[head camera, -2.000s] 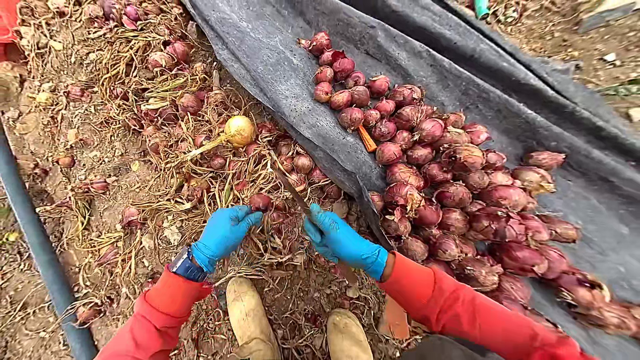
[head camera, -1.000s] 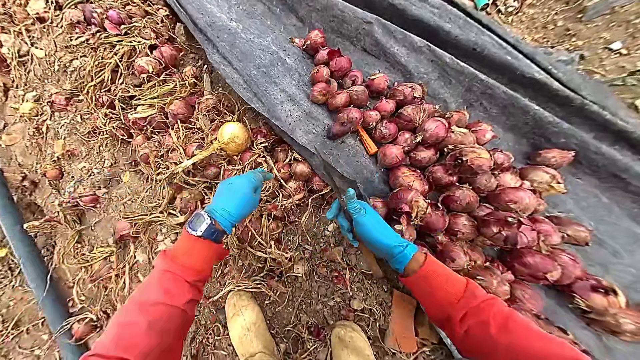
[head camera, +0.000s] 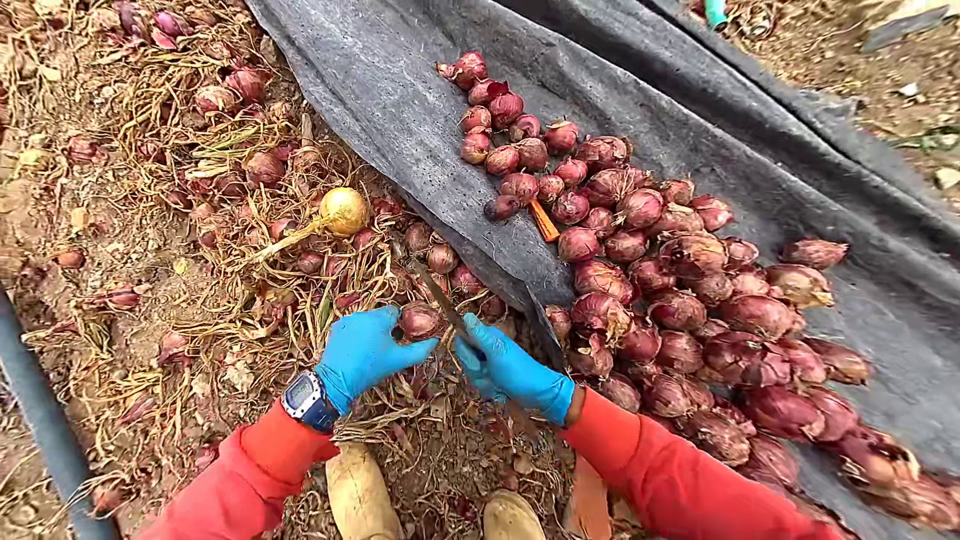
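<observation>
My left hand (head camera: 371, 352), in a blue glove with a wristwatch above it, has its thumb and fingertips around a red onion (head camera: 420, 320) low over the ground. My right hand (head camera: 510, 364), also gloved in blue, grips a knife (head camera: 442, 298) whose worn, dark blade points up and left past that onion. Further up lies a yellow onion (head camera: 344, 211) with its dry stalk. Red onions (head camera: 679, 307) are heaped on a dark fabric sheet (head camera: 420, 112) at the right, beside a small orange object (head camera: 544, 221).
Dry stalks and loose red onions (head camera: 264, 169) cover the soil at the left. A dark pipe (head camera: 45, 420) runs along the lower left. Two boots (head camera: 361, 491) stand at the bottom, with a reddish flat piece (head camera: 589, 502) right of them.
My left hand, empty a second ago, is now at a red onion. The knife blade has swung toward the left hand. One onion by the orange object has shifted slightly since two seconds ago.
</observation>
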